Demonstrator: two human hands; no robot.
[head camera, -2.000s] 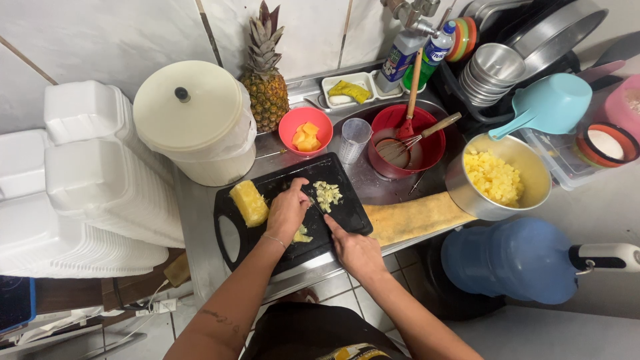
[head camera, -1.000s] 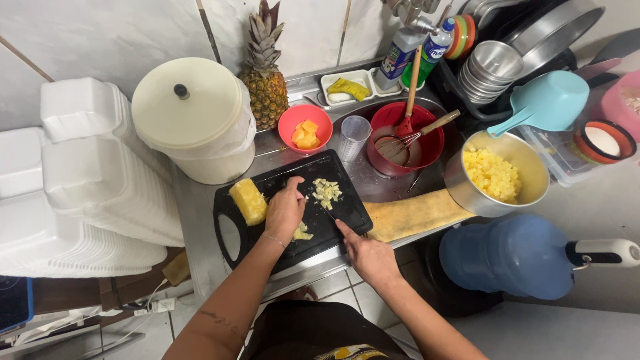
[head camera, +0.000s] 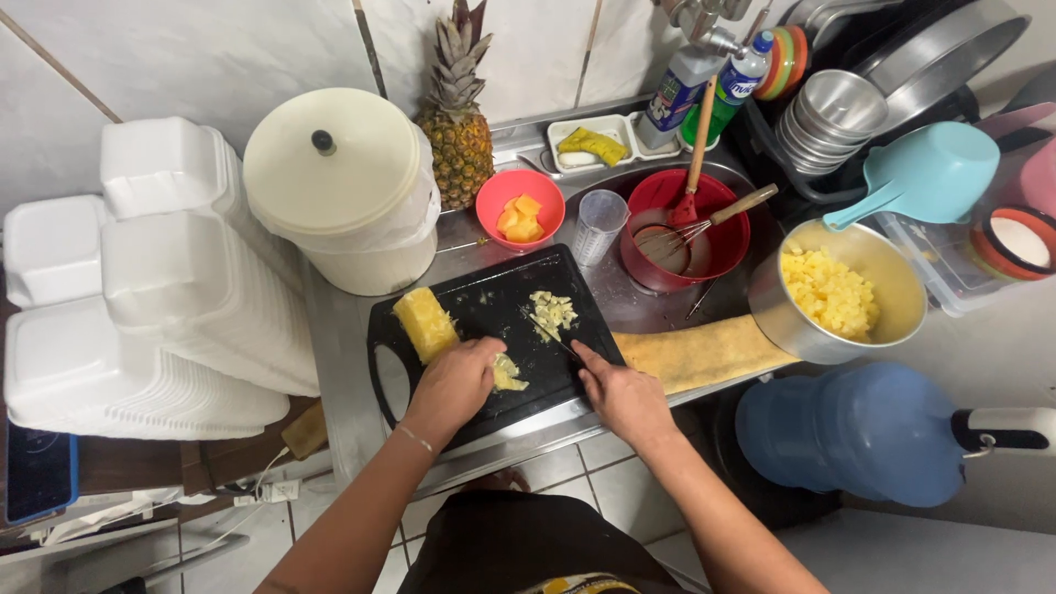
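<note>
My right hand grips a knife, its blade pointing up and left over a black cutting board. Touching the tip of the blade is a small pile of chopped pineapple pieces. My left hand is lowered over the board, fingers bent, at a flat yellowish pineapple scrap; whether it grips the scrap I cannot tell. Just beyond that hand a peeled pineapple chunk lies on the board's left part. To the right, a metal pot holds many yellow pineapple pieces.
Behind the board stand a lidded white bucket, a whole pineapple, a pink bowl of orange fruit and a measuring cup. A red bowl with whisk sits in the sink. Foam containers are stacked left; a blue water jug stands right.
My left hand has moved down and left, from beside the chopped pile toward the flat scrap. The knife hand stays close to the board's right edge.
</note>
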